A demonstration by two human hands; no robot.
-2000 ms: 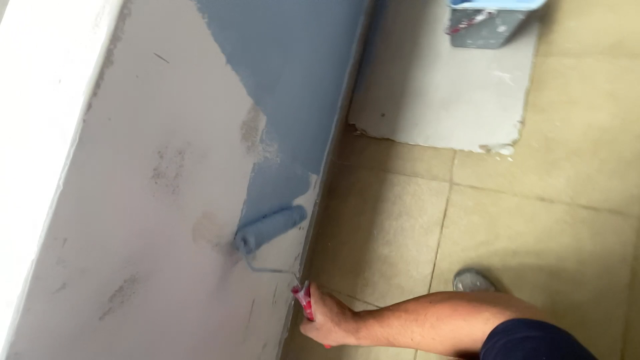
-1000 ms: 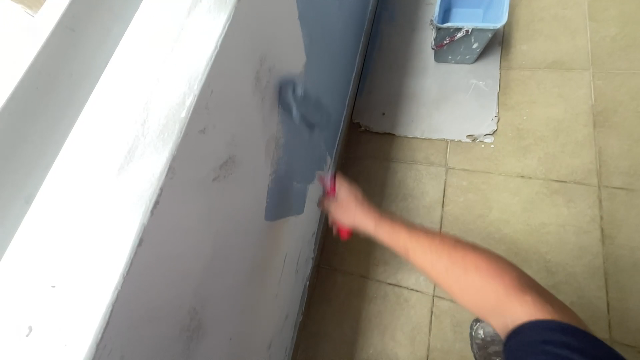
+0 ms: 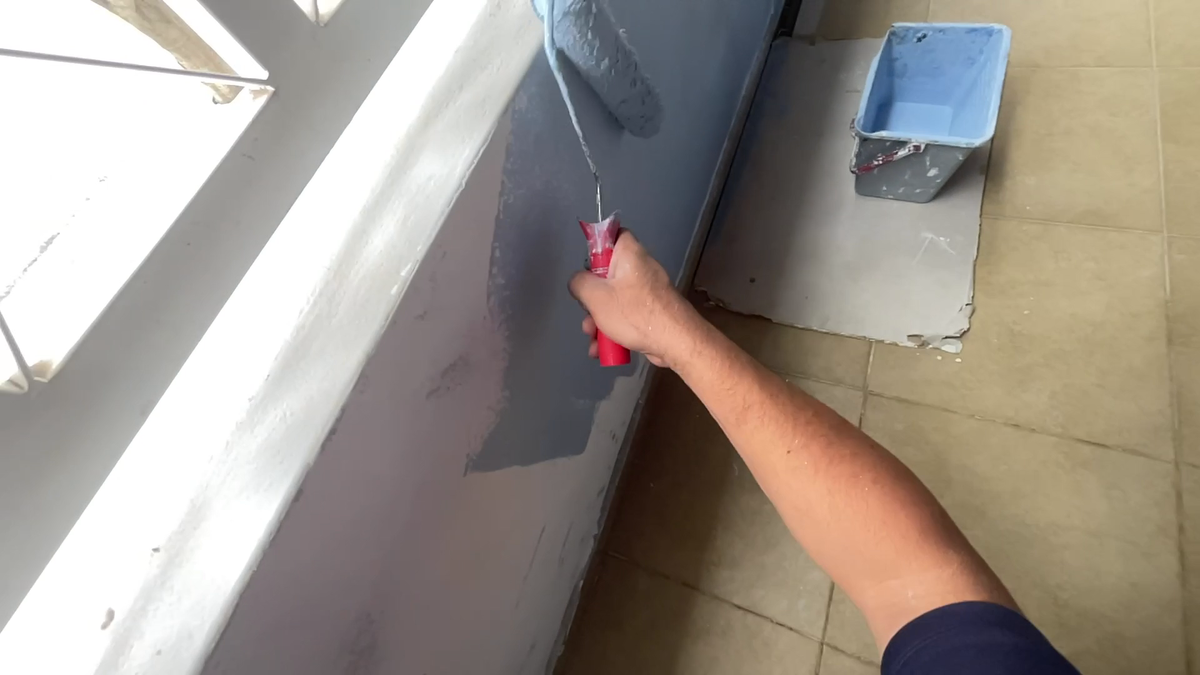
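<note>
My right hand [image 3: 628,295] is closed around the red plastic handle of a paint roller [image 3: 607,70]. Its blue-coated sleeve lies against the upper part of a low wall, just below the white ledge, and its wire frame is smeared with paint. Blue-grey paint [image 3: 544,375] covers the wall around and below the roller, ending in an uneven edge. Nearer to me the wall [image 3: 375,525] is pale and scuffed. My left hand is not in view.
A grey bucket [image 3: 909,169], blue inside, stands on a paint-marked grey cardboard sheet [image 3: 844,272] over beige floor tiles [image 3: 1050,347]. The white ledge [image 3: 253,422] runs along the wall's top beside a metal frame [image 3: 141,281].
The roller has moved up the wall from near its foot to just under the ledge. Blue paint reaches further over the pale surface. The view has shifted.
</note>
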